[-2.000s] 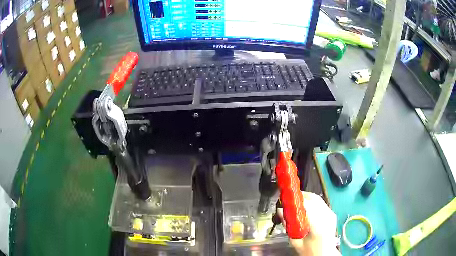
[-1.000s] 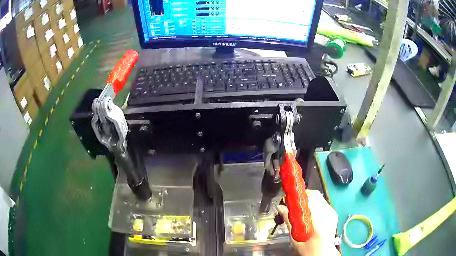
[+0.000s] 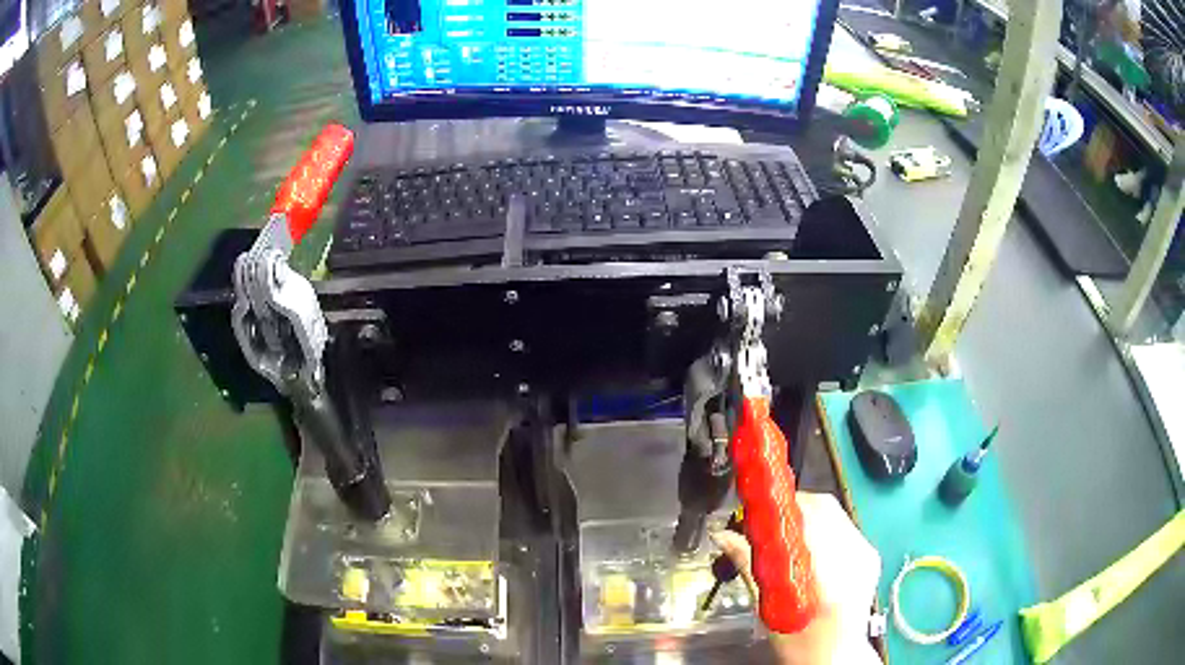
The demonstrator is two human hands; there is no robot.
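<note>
My right hand [image 3: 832, 578] is at the lower right, partly behind the red grip of the right toggle clamp [image 3: 776, 520]. A thin dark screwdriver shaft [image 3: 715, 590] points down from my fingers over the right pressure plate [image 3: 624, 533]; its handle is mostly hidden. A circuit board [image 3: 630, 600] lies under that plate. The left toggle clamp's red grip [image 3: 313, 182] points up and back. Another circuit board [image 3: 442, 587] sits under the left pressure plate [image 3: 312, 546]. My left hand is out of the picture.
A keyboard [image 3: 585, 201] and lit monitor [image 3: 702, 52] stand behind the black fixture [image 3: 585, 325]. Right, a teal mat [image 3: 910, 526] holds a mouse [image 3: 882, 434], small screwdriver [image 3: 964, 474], tape roll [image 3: 897, 611] and blue pens [image 3: 975, 639]. Stacked cartons [image 3: 117, 143] stand left.
The right clamp's grip and my right hand sit slightly farther right than two seconds ago. The camera view has shifted slightly. The left clamp keeps its position.
</note>
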